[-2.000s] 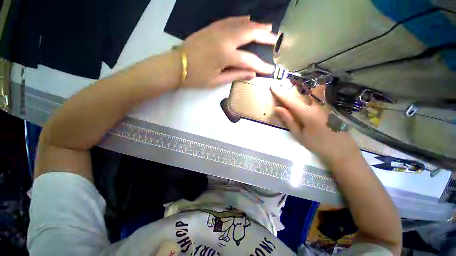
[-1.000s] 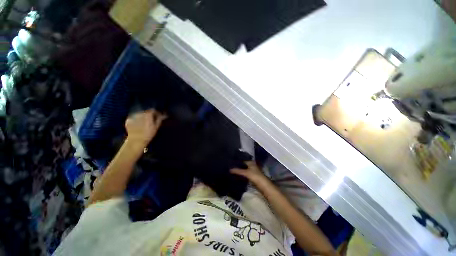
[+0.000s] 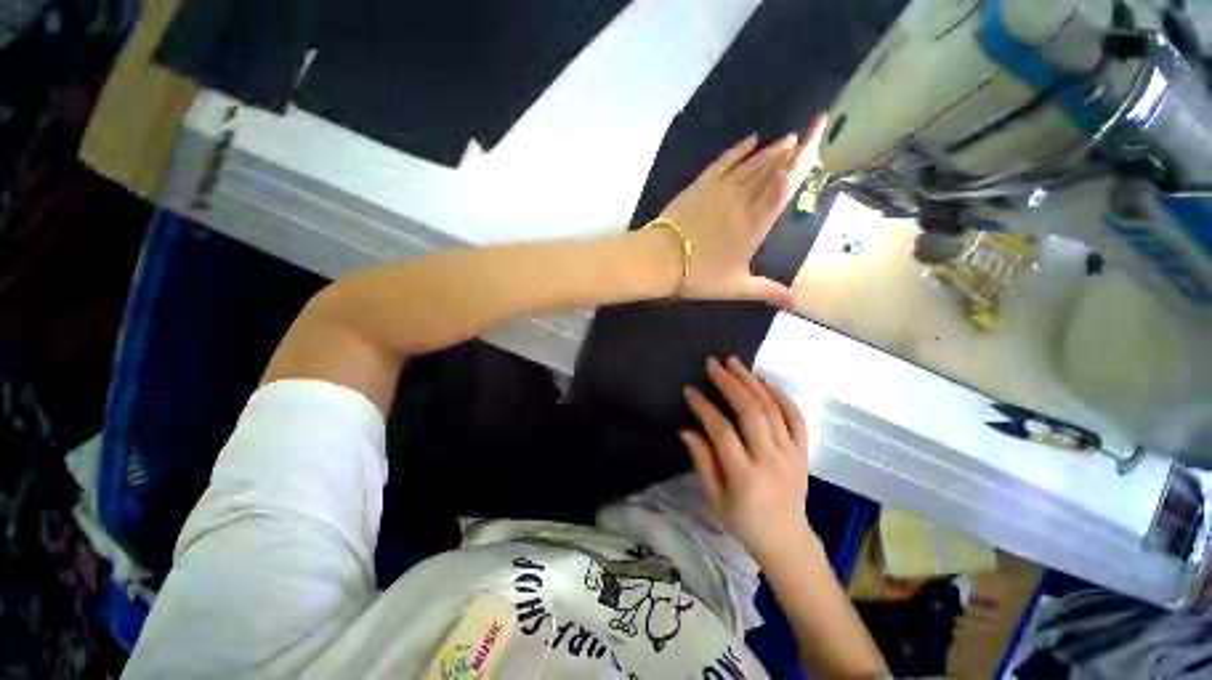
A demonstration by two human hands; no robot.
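A long black cut panel [image 3: 638, 379] runs from beside the needle area over the table's front edge to the lap. My left hand [image 3: 744, 219], with a gold bracelet, lies flat on the panel beside the presser foot [image 3: 811, 195], fingers spread. My right hand [image 3: 758, 445] rests on the panel at the table's front edge, fingers a little apart. The cream sewing machine head [image 3: 930, 93] with a blue stripe stands at the upper right. Its bed [image 3: 864, 286] shows to the right of the panel.
Stacked black pieces [image 3: 386, 67] lie left of the machine. Thread snips [image 3: 1050, 428] and a small clear packet [image 3: 981, 279] lie right of the needle. A blue crate [image 3: 133, 399] stands at the left beside the table. A pale yellow block [image 3: 930, 545] is below the table at right.
Both hands have come up from the dark cloth at the lap to the table. A black panel now lies across the machine bed, which was bare one second ago. The view has shifted.
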